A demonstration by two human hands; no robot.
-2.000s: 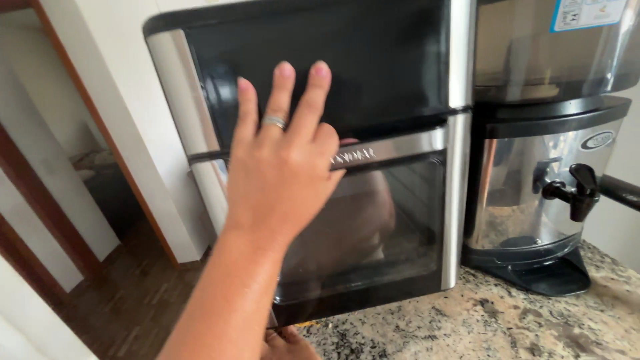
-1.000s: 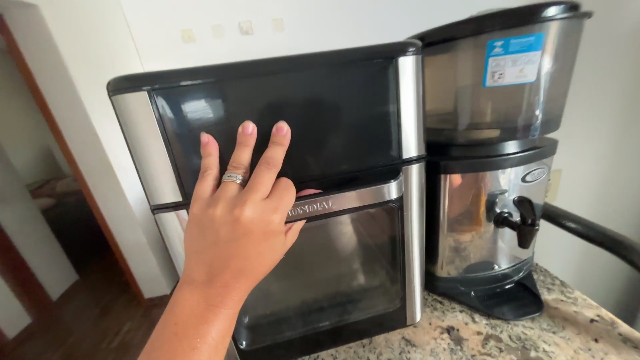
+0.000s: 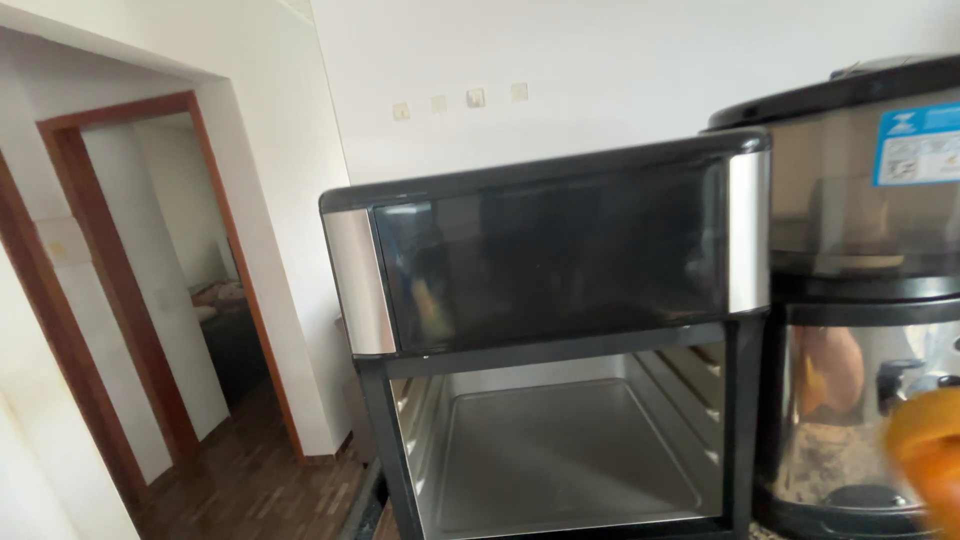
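Observation:
Neither of my hands can be made out. The black and silver countertop air fryer oven (image 3: pixel 555 255) stands in the middle of the view with its lower front open. Inside its cavity (image 3: pixel 562 450) a flat grey metal bottom and side rack rails show; no food is visible in it. The oven's glass door is not seen. At the right edge, in front of the drink dispenser, a blurred yellow-orange thing (image 3: pixel 926 457) comes into view; what it is and whether a hand holds it cannot be told.
The dispenser (image 3: pixel 862 315), with a dark tank above a shiny metal base, stands close beside the oven on the right. A white wall (image 3: pixel 600 60) with small square patches is behind. At left, a brown-framed doorway (image 3: pixel 217 202) opens over a wooden floor (image 3: pixel 255 465).
My left hand, earlier on the oven's front by the door handle, has left the view. The oven, earlier closed, now shows its open cavity. The orange thing has appeared at right.

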